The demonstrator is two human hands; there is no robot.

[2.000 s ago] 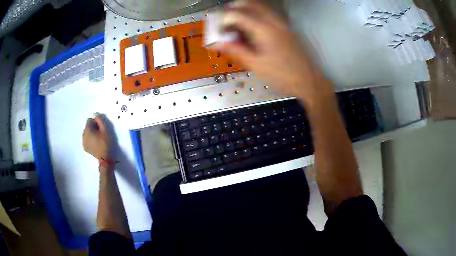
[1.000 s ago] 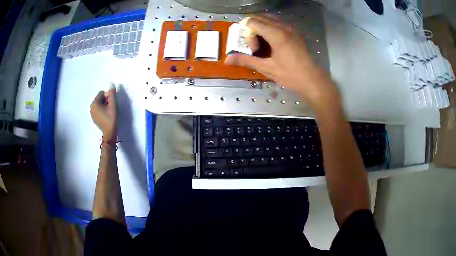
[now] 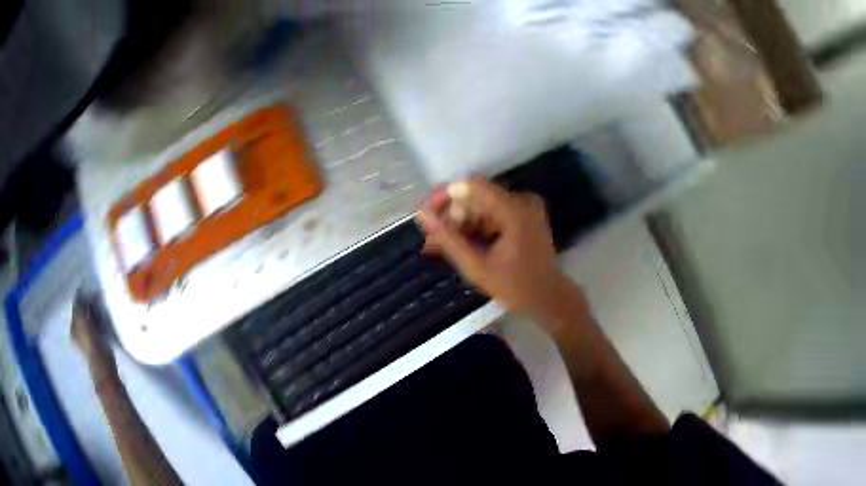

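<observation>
The frame is blurred. The orange fixture plate (image 3: 275, 204) lies on the perforated base plate (image 3: 356, 157) at the left. Three white plastic housings sit in it side by side, one of them the right-hand housing (image 3: 217, 180). My right hand (image 3: 494, 237) is over the keyboard (image 3: 361, 318), off the fixture. Its fingers are curled, with a pale covering on a fingertip; no housing shows in it. My left hand (image 3: 87, 327) is small, dark and blurred over the blue tray (image 3: 33, 356); its fingers cannot be made out.
Blurred stacked white housings (image 3: 608, 33) are at the far right of the bench. A brown cardboard box (image 3: 745, 76) stands beyond them. The white shelf edge (image 3: 380, 380) runs in front of the keyboard, close to my lap.
The view has turned and shifted right. My right hand has let go of the third housing, which stays in the fixture, and has moved back over the keyboard. My left hand remains over the tray.
</observation>
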